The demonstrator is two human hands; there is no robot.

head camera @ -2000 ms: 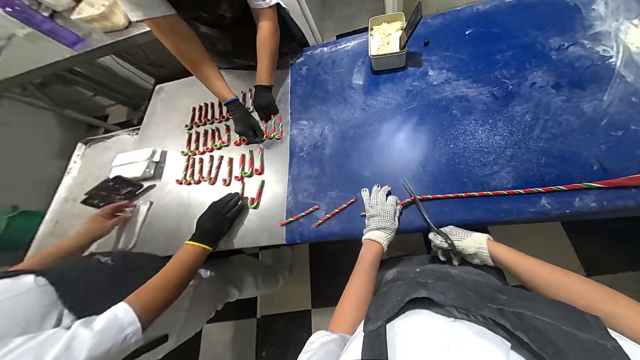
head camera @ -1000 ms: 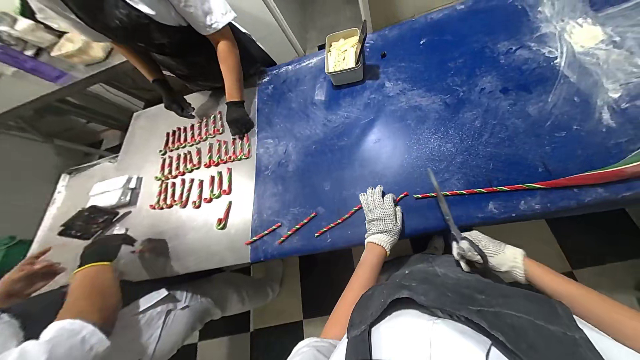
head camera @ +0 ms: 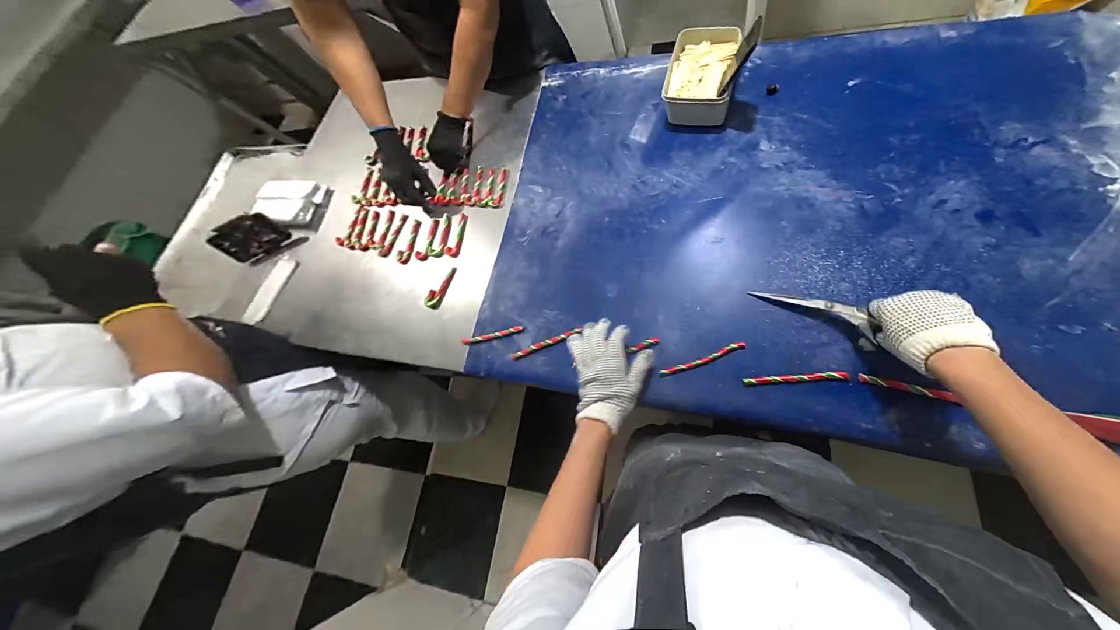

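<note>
My left hand [head camera: 607,372], in a knitted glove, lies with fingers spread over a short red, white and green candy stick [head camera: 643,346] at the front edge of the blue table. Its fingertips are beside another cut stick [head camera: 546,344]. My right hand [head camera: 929,328], also gloved, is closed on the handles of metal scissors [head camera: 809,304], whose blades point left above the table. Further cut sticks [head camera: 703,360] [head camera: 795,379] lie between my hands. The remaining candy rope [head camera: 910,388] runs right, partly hidden under my right forearm.
Two co-workers stand at the metal table [head camera: 350,324]; one's black-gloved hands [head camera: 404,171] are among rows of bent candy canes [head camera: 376,229]. A box of pale strips [head camera: 703,74] stands at the blue table's far side. A black tray [head camera: 248,238] and white stack [head camera: 289,201] are left.
More short sticks lie cut from the rope. The scissors have moved from the rope's cut end to above it, further right. The near co-worker's gloved hand has moved off the metal table.
</note>
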